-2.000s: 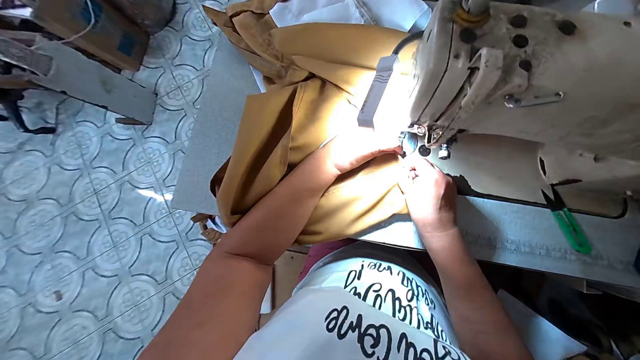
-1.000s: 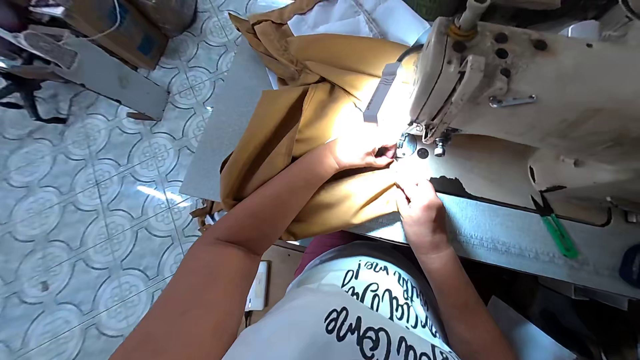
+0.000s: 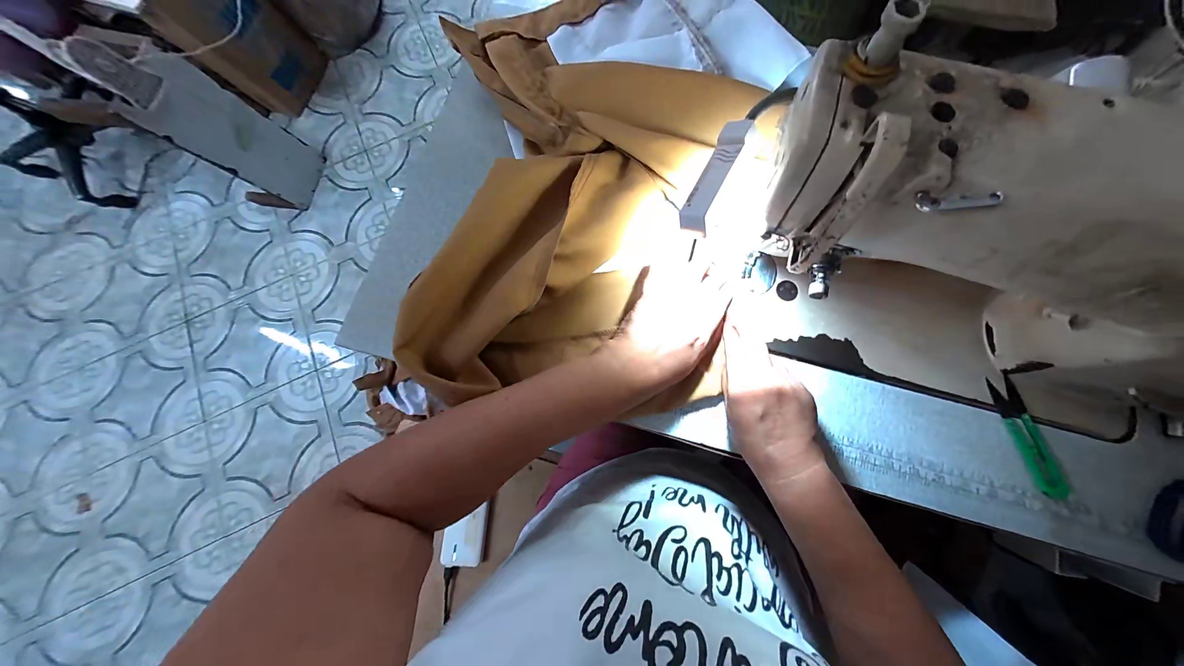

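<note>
Mustard-brown fabric [image 3: 527, 250] lies in folds on the left part of the sewing table, up to the sewing machine [image 3: 925, 176]. My left hand [image 3: 671, 324] presses on the fabric just left of the needle area, its fingers washed out by the lamp's glare. Close beside it, my right hand [image 3: 768, 398] has its fingertips at the fabric's right edge, below the presser foot. The glare hides whether the fingers pinch the cloth. A grey bar-shaped lamp [image 3: 714, 176] sits left of the machine head.
Green-handled thread snips [image 3: 1036, 453] lie on the table's right part. White cloth [image 3: 684, 37] is behind the brown fabric. At the upper left, a cardboard box [image 3: 240, 46] and a grey board [image 3: 222, 120] stand over the tiled floor. A white device [image 3: 465, 536] with a cord is below the table edge.
My left hand has moved down toward my right hand, and the two are now close together at the fabric's edge. The view has shifted slightly.
</note>
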